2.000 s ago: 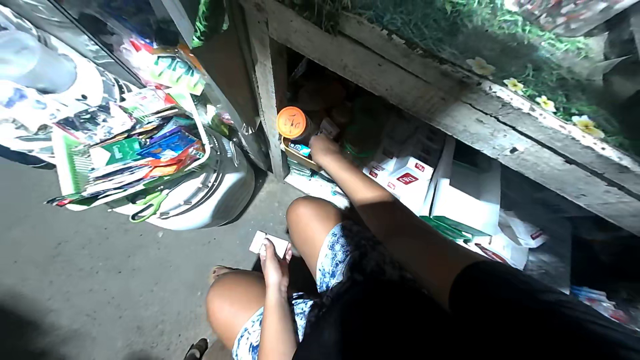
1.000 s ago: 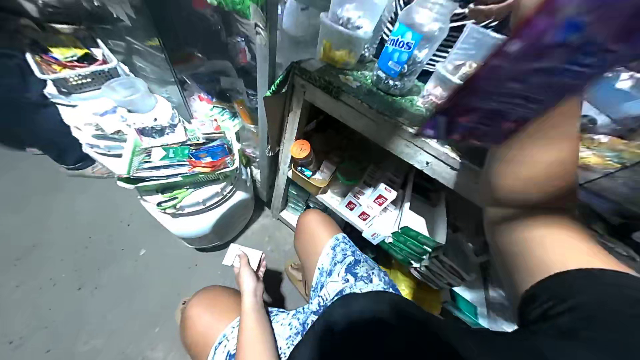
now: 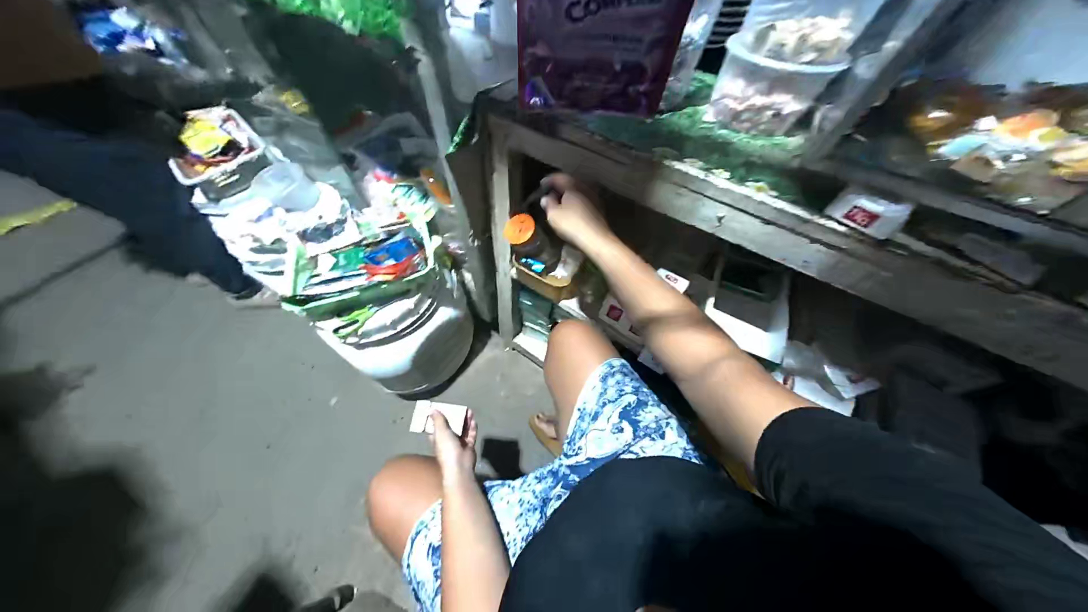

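Low over my lap, my left hand (image 3: 453, 438) grips a small white box (image 3: 439, 417), its thumb across the top. My right hand (image 3: 572, 209) reaches into the opening of a wooden shelf, just above and right of a jar with an orange lid (image 3: 519, 229). A small dark item seems to be at its fingertips, too blurred to name. The jar stands in a shallow tan box (image 3: 546, 283) on the shelf. White cartons (image 3: 618, 315) lie below my right forearm, partly hidden by it.
A green-edged basket of packets (image 3: 361, 270) sits on a white drum (image 3: 410, 348) at left. Above the shelf, a purple pouch (image 3: 602, 55) and clear plastic tubs (image 3: 778, 76) stand on the wooden counter (image 3: 722, 195). A person's dark-clothed leg (image 3: 127, 170) is at far left.
My right arm, raised at the upper right a second ago beside a purple package, now reaches down into the shelf. The purple pouch now stands on the counter. My left hand still holds the white box.
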